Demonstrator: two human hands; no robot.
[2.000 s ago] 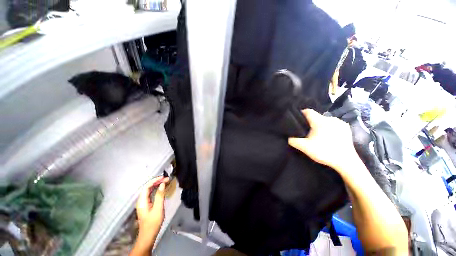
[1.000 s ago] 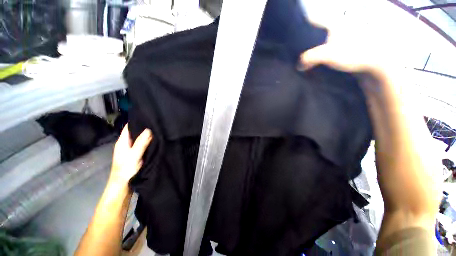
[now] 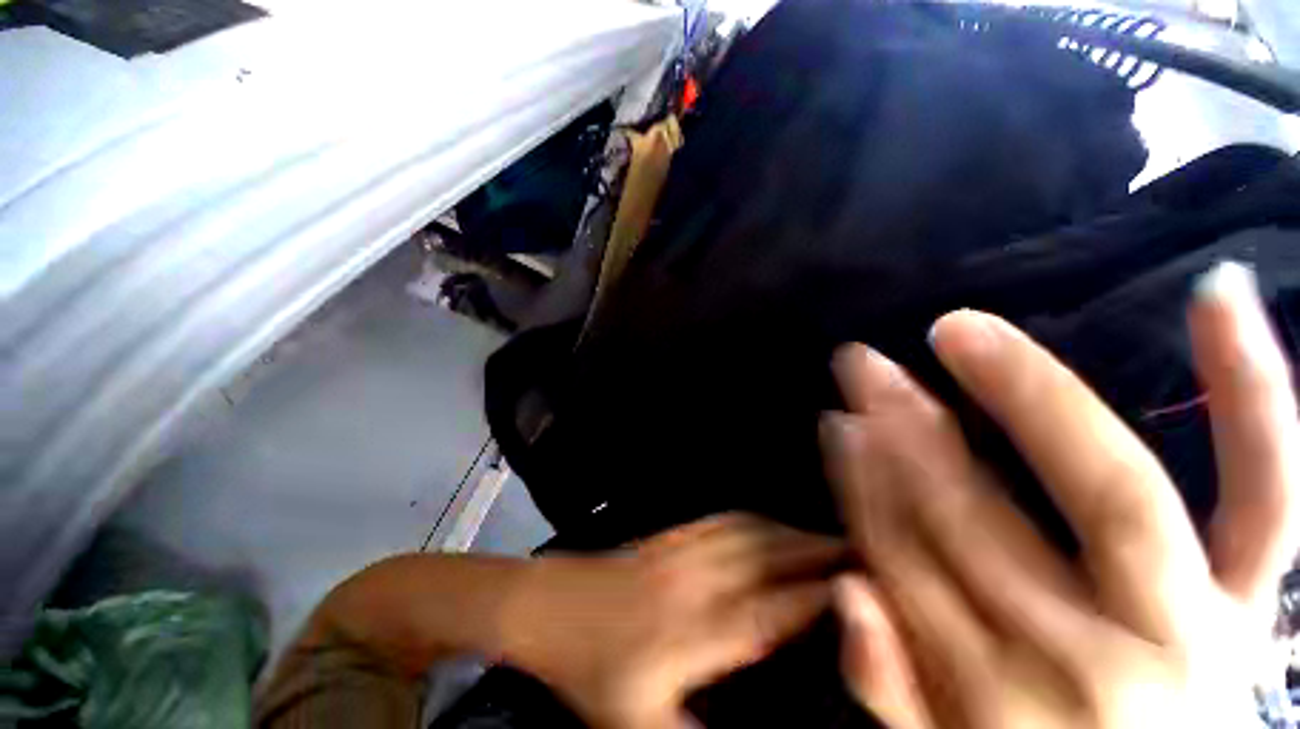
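Observation:
Black garments [image 3: 855, 214] hang packed together across the middle and right of the view. My right hand [image 3: 1041, 541] is large, close and partly blurred in front of them, with its fingers spread and nothing seen in it. My left hand [image 3: 670, 605] lies low against the black cloth, its fingertips beside my right hand. It is blurred, and whether it grips any cloth cannot be told. A thin pink thread [image 3: 1176, 409] shows on the black cloth between the right hand's fingers.
Dark hanger hooks [image 3: 1112, 43] sit by a dark rail [image 3: 1226, 64] at the top right. A tan strip [image 3: 635, 214] stands at the garments' left side. A white shelf [image 3: 285, 157] fills the upper left. Green bagged material [image 3: 157, 655] lies at the lower left.
The view has shifted from the single black garment behind the pale post to the hanging row. Both hands have come together low in front, and the right hand has left the garment's top.

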